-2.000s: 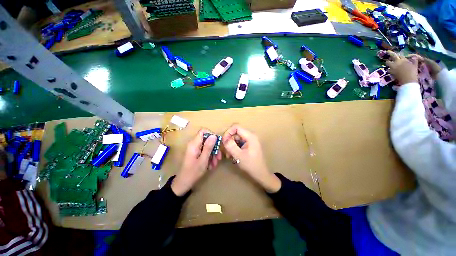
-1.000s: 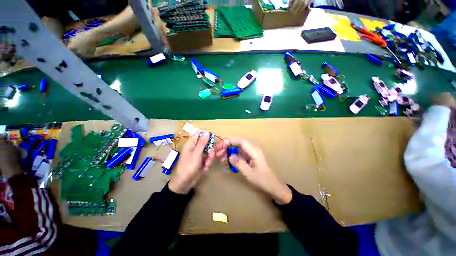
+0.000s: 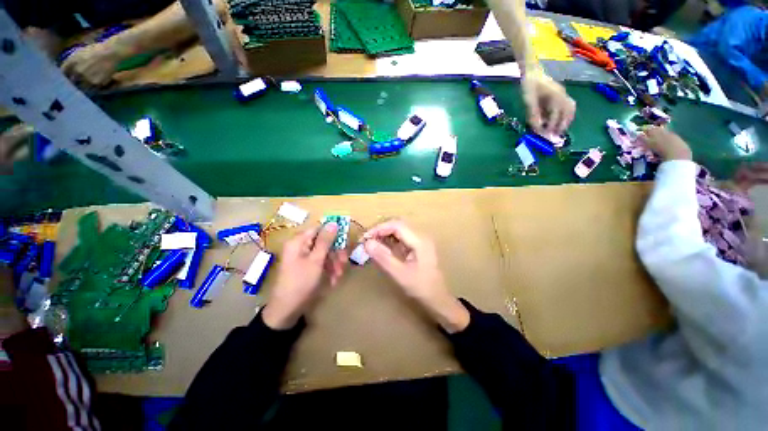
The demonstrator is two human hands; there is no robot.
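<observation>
My left hand holds a small green circuit board between thumb and fingers, over the brown cardboard. My right hand is close to its right and pinches a battery, mostly hidden by the fingers, with a pale face showing. A thin reddish wire shows between the board and the battery. Several blue batteries with white faces and thin wires lie left of my hands. A white flat piece lies behind my left hand.
A green board pile with blue cells on top is at left. A grey perforated post slants beside it. A yellow slip lies near the bench edge. The green belt carries batteries and pink housings. Other people's hands reach over it.
My hands have turned the board and battery; the battery now shows a pale face. Another person's hand has reached onto the belt from the far side. The camera view has shifted slightly.
</observation>
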